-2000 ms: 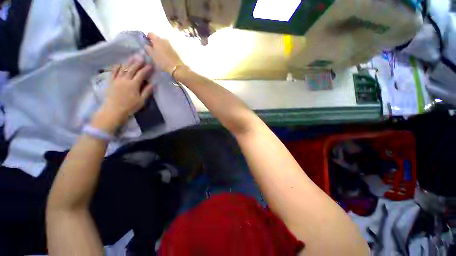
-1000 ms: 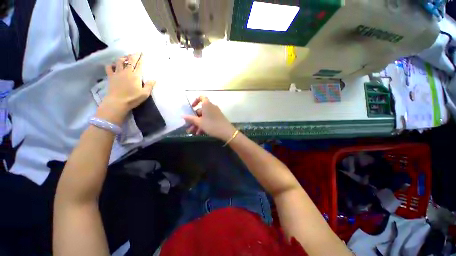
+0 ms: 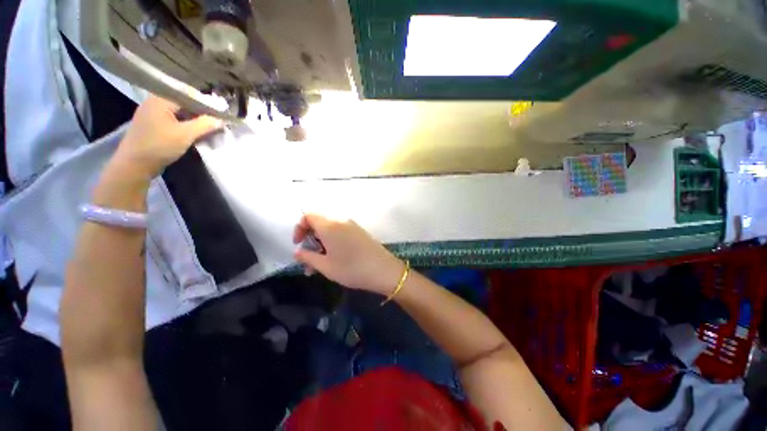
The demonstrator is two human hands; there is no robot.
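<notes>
A pale grey-white garment panel [image 3: 101,252] with a black section [image 3: 206,220] lies over the left of the machine table, its lower edge hanging over the front. My left hand [image 3: 164,135] is on its upper part beside the needle area of the sewing machine [image 3: 294,50], thumb pointing right; its fingertips are partly hidden. My right hand [image 3: 349,257] is just right of the panel, above the table's front edge, fingers curled around a small grey object [image 3: 311,243], perhaps snips.
The machine's bright screen [image 3: 475,46] is overhead. A coloured-dot card [image 3: 595,175] and dark-green tray [image 3: 698,189] lie on the right of the white table [image 3: 488,209]. A red basket [image 3: 584,337] holding pieces is below right. Dark fabric [image 3: 193,362] lies below left.
The view has moved closer to the machine. My left hand has moved up the panel toward the needle area. My right hand left the panel's top edge and came down to the table's front edge.
</notes>
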